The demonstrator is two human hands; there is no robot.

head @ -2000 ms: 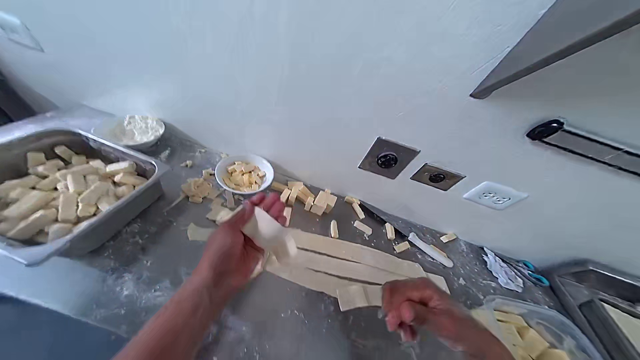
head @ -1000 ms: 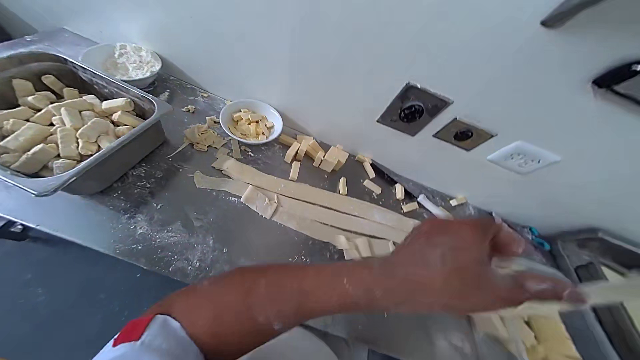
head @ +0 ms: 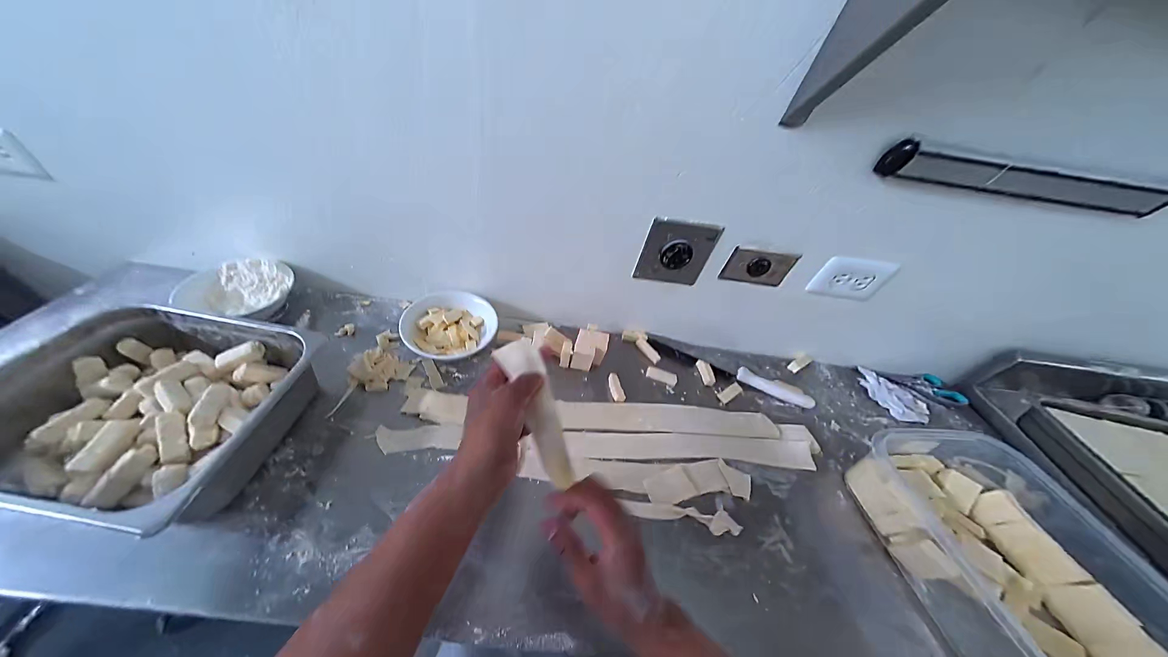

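My left hand [head: 497, 420] grips the upper end of a pale dough strip [head: 546, 424] and holds it above the counter. At the strip's lower end is my right hand [head: 602, 552], blurred, its fingers curled near the tip; whether it grips the strip is unclear. Beneath and behind lie several long dough strips [head: 666, 418], with small dough squares [head: 680, 484] on the nearer ones. Cut cheese sticks [head: 589, 349] are heaped by the wall. A white bowl [head: 486, 321] of small pieces stands left of them, beside dough scraps [head: 379, 367].
At left is a steel pan [head: 301, 351] full of wrapped dough sticks, with a bowl of flour [head: 254, 285] behind. A clear plastic tub [head: 881, 443] of pale slabs stands at right. A white-handled knife [head: 776, 387], a cloth [head: 892, 394] and scissors [head: 944, 391] lie along the wall.
My right hand has come back from the tub side to the middle. My left hand is raised again over the strips, holding a dough strip.
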